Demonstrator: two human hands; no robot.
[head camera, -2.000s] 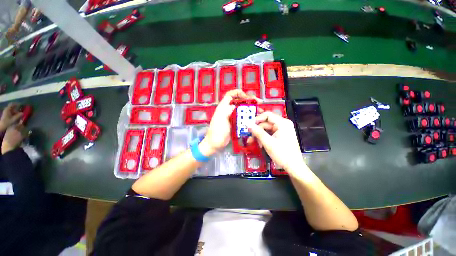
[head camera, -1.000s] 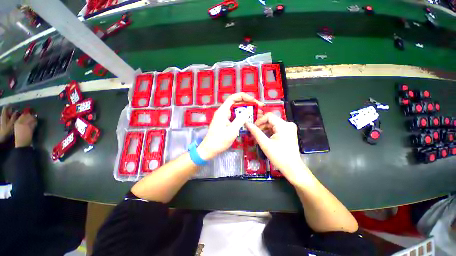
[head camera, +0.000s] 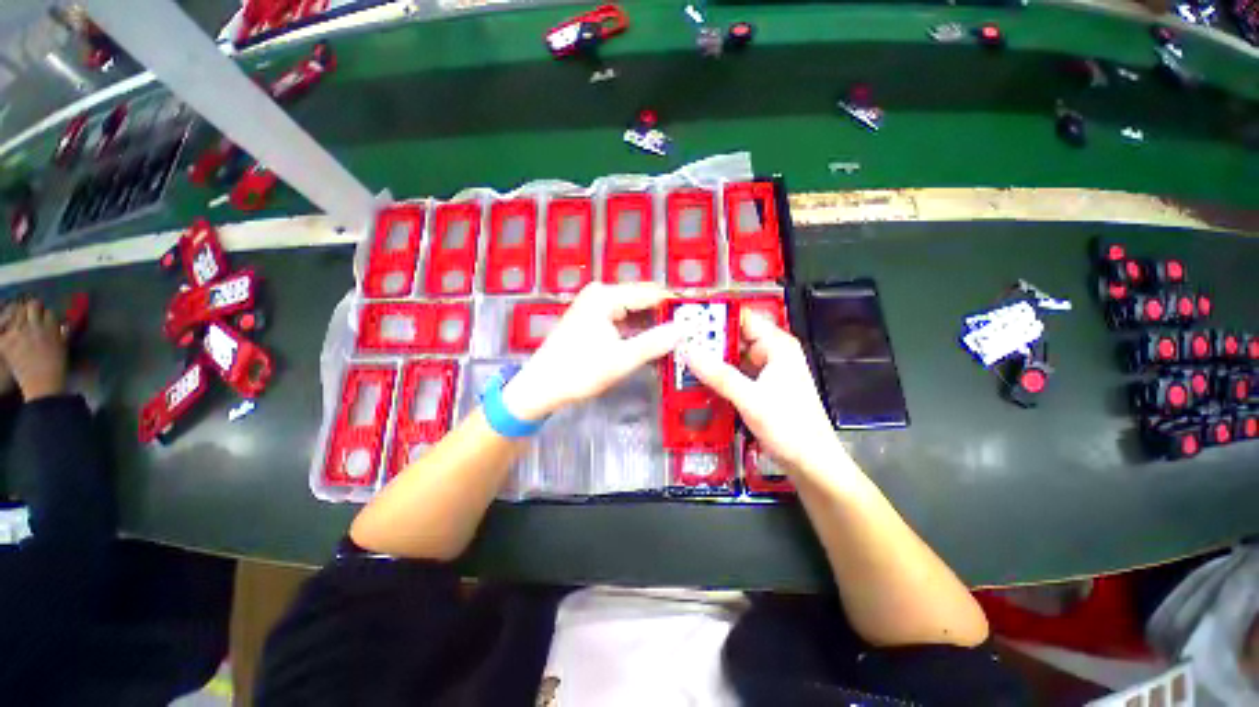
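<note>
A red front housing (head camera: 697, 414) is held above the right part of the blister tray (head camera: 552, 463). A white dotted keypad part (head camera: 700, 333) lies at its upper end, under my fingers. My left hand (head camera: 605, 343) holds the housing's upper left edge; a blue band is on the wrist. My right hand (head camera: 768, 384) is on the housing's right side, its thumb against the keypad part. Whether the part is fully seated cannot be seen. Other red housings (head camera: 452, 249) lie in the tray pockets.
A black flat case (head camera: 856, 354) lies right of the tray. Beyond are loose white dotted parts (head camera: 1004, 332) and rows of black sub-assemblies (head camera: 1176, 345). Labelled red units (head camera: 217, 325) are heaped left. The green conveyor (head camera: 773, 124) carries scattered parts. Another person's hands (head camera: 33, 345) are far left.
The housing now shows at greater length, with its lower part uncovered. My left hand has shifted slightly left and down. The conveyor parts have moved left.
</note>
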